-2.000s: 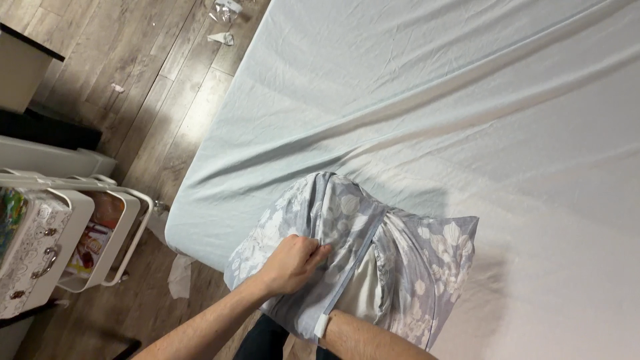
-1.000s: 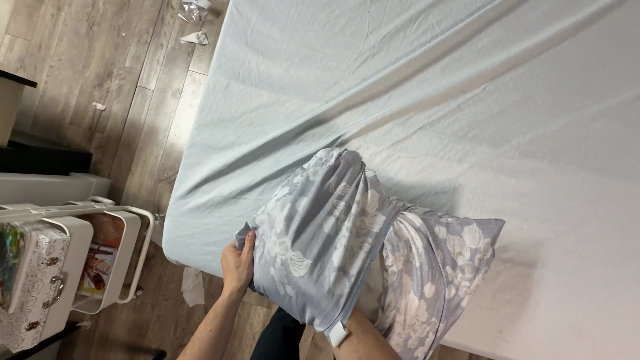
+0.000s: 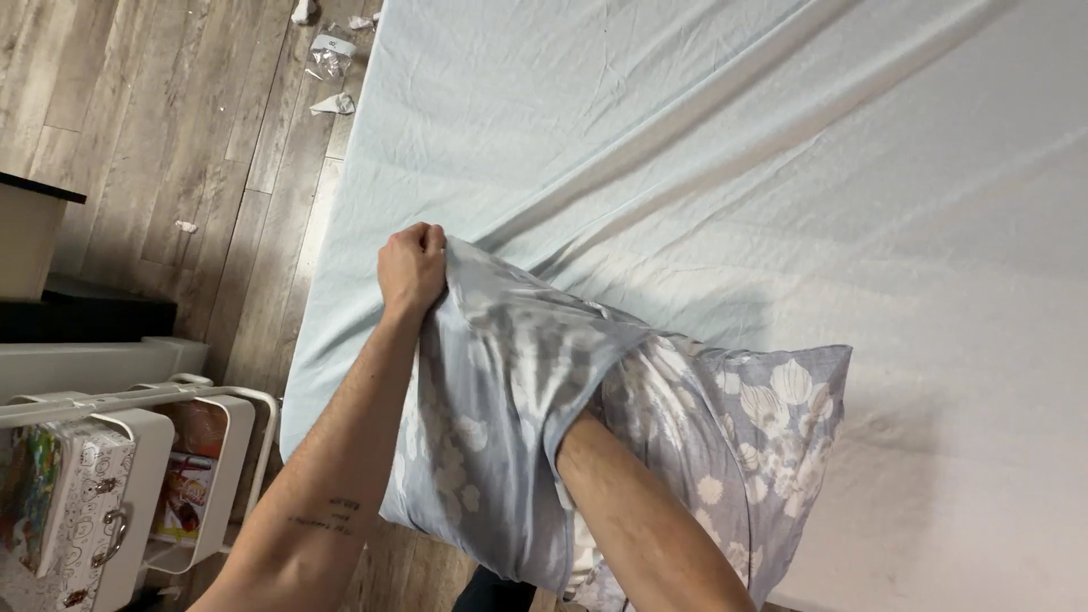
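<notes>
A grey-blue pillowcase with pale flowers (image 3: 510, 365) lies over the near edge of a bed with a light blue fitted sheet (image 3: 646, 110). My left hand (image 3: 414, 265) grips its far left corner, fingers closed on the cloth. My right forearm goes in under the open hem, and the right hand is hidden inside the fabric. To the right of that hem, a pillow part in matching flowered cloth (image 3: 782, 425) ends in a pointed corner resting on the sheet.
A white rolling cart (image 3: 140, 425) with a patterned case and packets stands at the lower left. Beyond it is a cabinet with a dark top edge (image 3: 34, 229). Scraps and a clear plastic wrapper (image 3: 330, 58) lie on the wood floor beside the bed.
My left hand has moved up and away from me, drawing the cloth's corner out over the sheet. The right forearm stays inside the cloth; its wristband, seen earlier, no longer shows.
</notes>
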